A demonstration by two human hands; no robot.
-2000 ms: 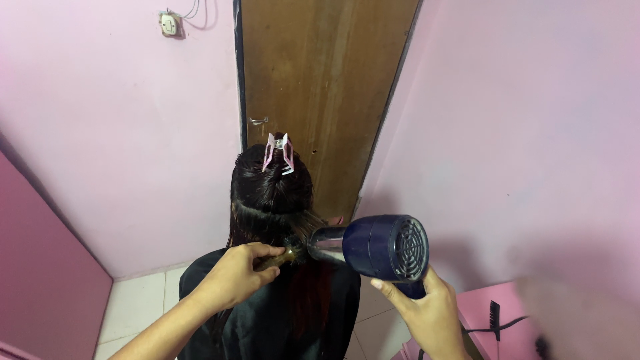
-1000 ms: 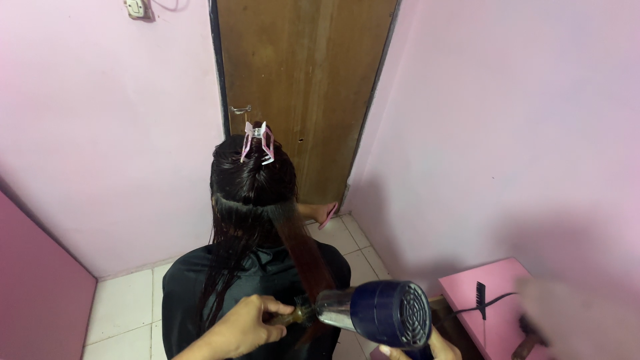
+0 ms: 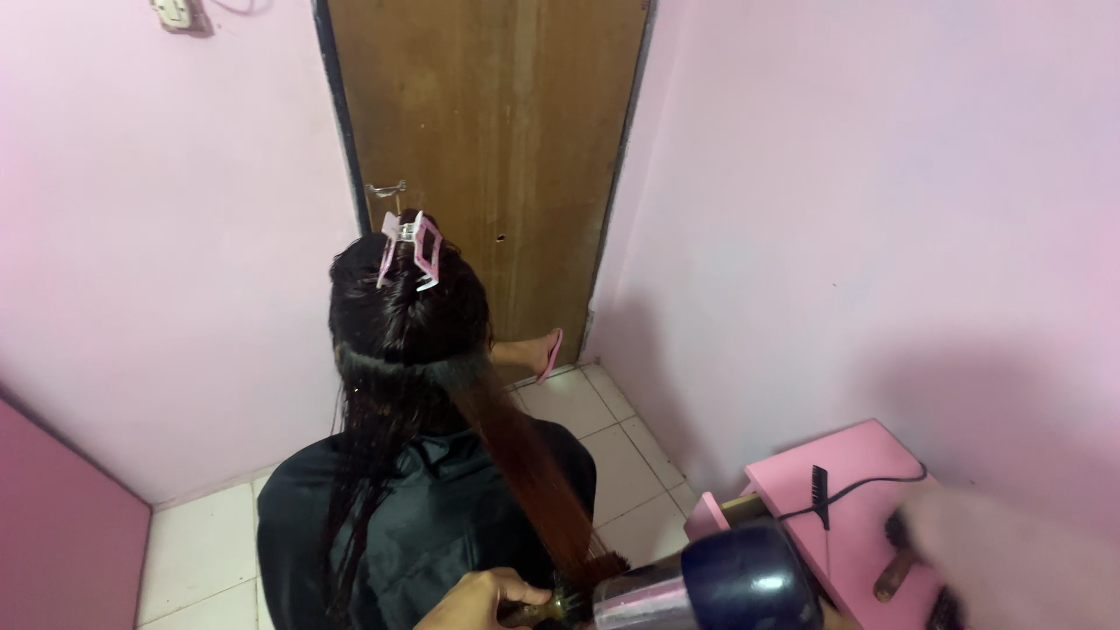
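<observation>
A person in a black cape (image 3: pixel 420 525) sits with their back to me, dark hair parted across, the upper part held by a pink claw clip (image 3: pixel 409 249). My left hand (image 3: pixel 477 599) grips the handle of a round hair brush (image 3: pixel 569 604) at the bottom edge. A straight reddish-brown section of hair (image 3: pixel 525 472) runs taut down to its bristles. Against the brush points the nozzle of a dark blue hair dryer (image 3: pixel 748 582). Of my right hand (image 3: pixel 836 617) only a little shows behind the dryer, at its handle, which is hidden.
On a pink cabinet (image 3: pixel 849 455) at right lie a black tail comb (image 3: pixel 820 494), a cable and another round brush (image 3: pixel 894 569). Its drawer stands partly out. A blurred pale shape covers the lower right corner. Ahead are a wooden door (image 3: pixel 490 131) and the person's foot in a pink sandal (image 3: pixel 549 354).
The brush, with my left hand, has moved from near the nape down to the hair's lower end, the dryer following it. The section of hair is now drawn out straight. The view has shifted.
</observation>
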